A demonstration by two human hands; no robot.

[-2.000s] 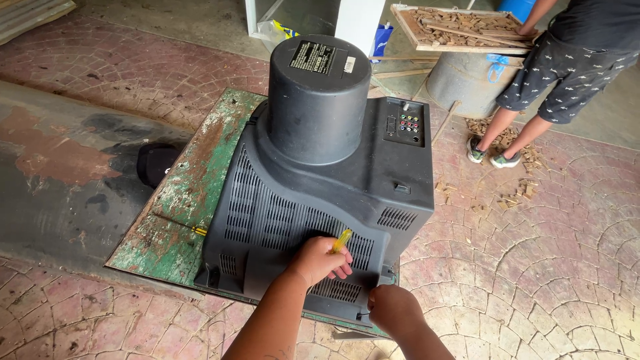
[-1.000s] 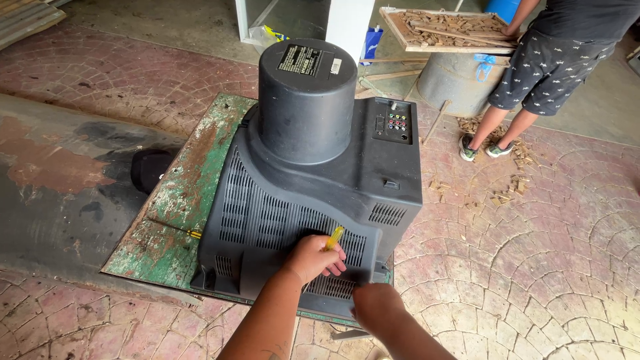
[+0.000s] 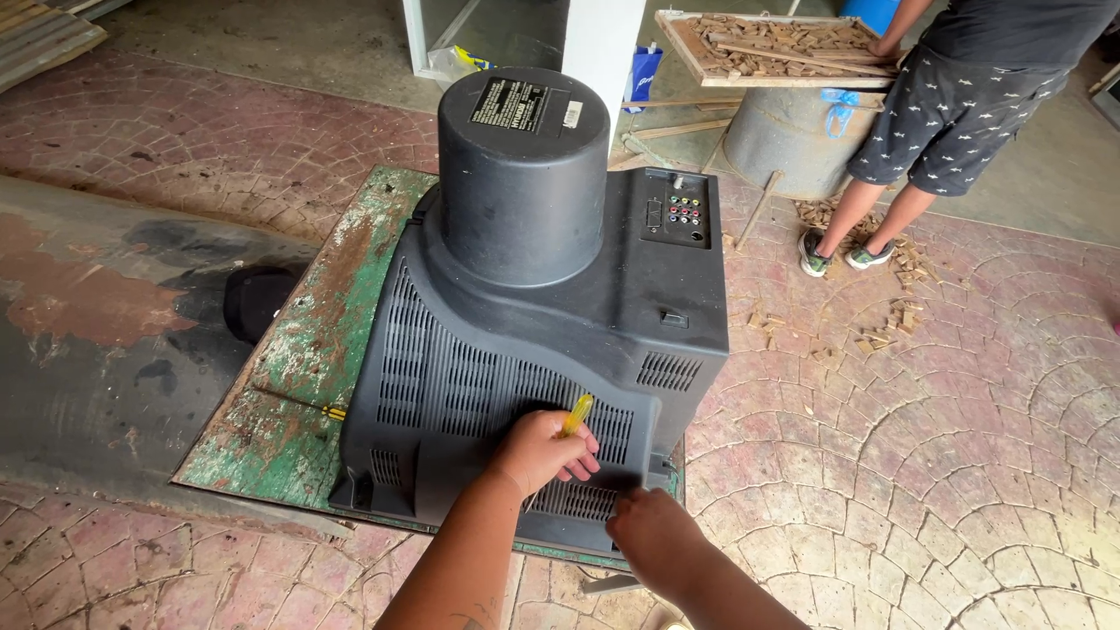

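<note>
A CRT television (image 3: 525, 324) lies with its black plastic back cover facing up on a green-painted board (image 3: 306, 350). My left hand (image 3: 551, 446) holds a screwdriver with a yellow handle (image 3: 577, 415) over the vent slots; its shaft is mostly hidden by the hand. Low on the right, my right hand (image 3: 652, 529) is at the cover's lower corner, fingers curled and turned away, so whether it holds anything cannot be told. A second screwdriver (image 3: 332, 412) with a yellow and black handle rests on the board, left of the television.
Under the board's left side lies a large worn metal cylinder (image 3: 114, 350) with a dark object (image 3: 255, 302) on it. At the upper right a person (image 3: 954, 105) stands by a wooden tray (image 3: 691, 57) of wood pieces on a metal drum (image 3: 770, 140). Wood scraps (image 3: 892, 324) litter the paving.
The view has shifted slightly. Both hands remain at about the same places on the television, with the screwdriver still in my left hand.
</note>
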